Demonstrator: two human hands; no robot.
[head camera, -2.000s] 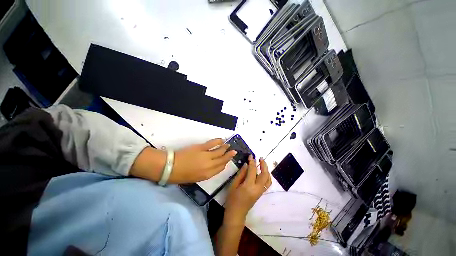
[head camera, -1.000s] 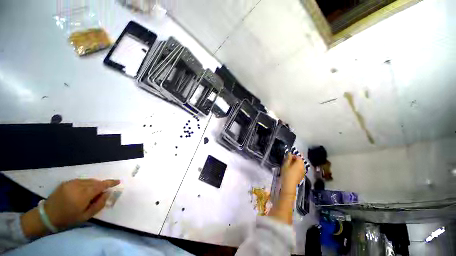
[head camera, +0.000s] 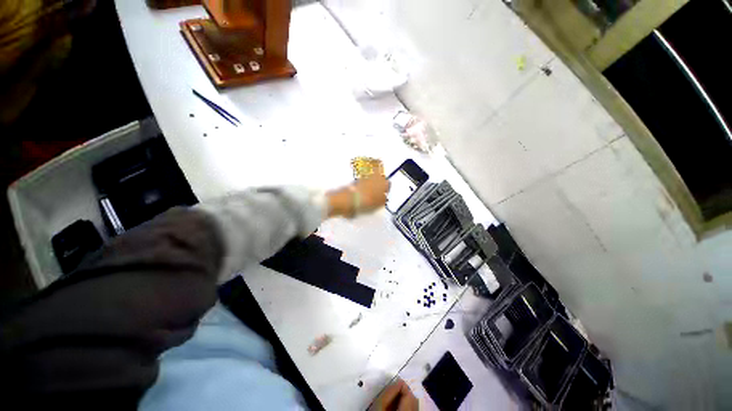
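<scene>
My left hand (head camera: 371, 195) is stretched out over the bench, at the near edge of a dark open phone frame (head camera: 413, 170) and just below a small bag of gold-coloured parts (head camera: 368, 165). Its fingers are small and blurred, and I cannot tell whether they grip anything. My right hand (head camera: 395, 397) is cut off by the bottom edge, so its fingers and any hold are unclear. Stacked frames (head camera: 441, 225) lie beside the open frame. A stepped black sheet (head camera: 325, 269) lies partly behind my left sleeve.
More stacked frames (head camera: 526, 333) lie along the wall. Small black dots (head camera: 429, 295) and a black square sheet (head camera: 447, 382) are nearer. Dark tweezers (head camera: 217, 107) and a brown stand (head camera: 253, 68) are at the far end. A white bin (head camera: 68, 160) holds black items at the left.
The frame both hands held earlier is no longer in them. My left hand has reached far out to the bag and open frame. My right hand has left the near stacks. The view has shifted.
</scene>
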